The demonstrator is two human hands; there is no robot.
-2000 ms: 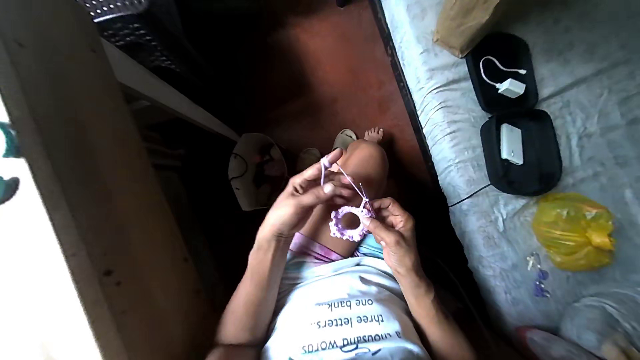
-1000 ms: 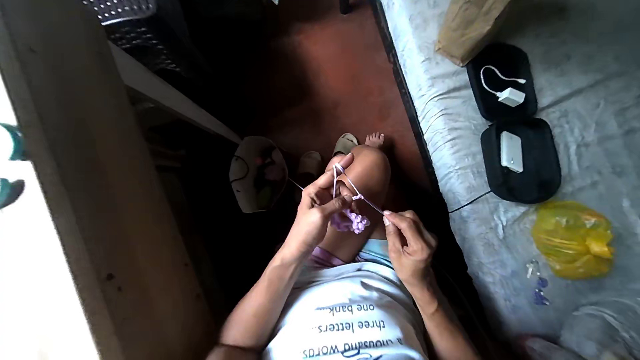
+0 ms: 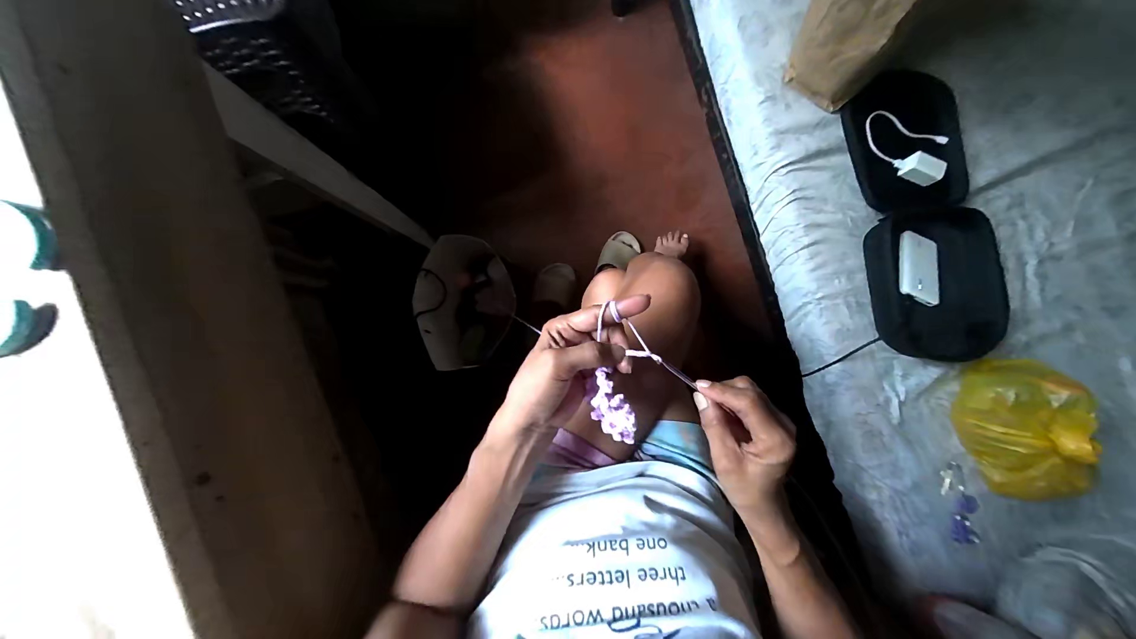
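My left hand [image 3: 568, 364] pinches a small lilac and white crocheted piece [image 3: 612, 408], which hangs below its fingers over my lap. Lilac yarn [image 3: 604, 321] loops around the raised index finger of that hand. In my right hand [image 3: 747, 426] is a thin crochet hook [image 3: 679, 374], held between thumb and fingertips. The hook's tip meets the yarn just right of my left thumb, where a short strand runs back to the piece. A taut strand slants from the index finger down to the hook.
At right on the covered mattress [image 3: 887, 426] lie an open black case [image 3: 981, 311] with a white device and a white cable with adapter, a brown paper bag [image 3: 834, 53], a yellow plastic bag [image 3: 1021, 430] and keys [image 3: 951, 479]. A container [image 3: 461, 337] stands left of my legs.
Two seconds ago the crocheted ring was spread open between both hands; now it hangs from my left hand. My right hand has moved away to the right with the hook.
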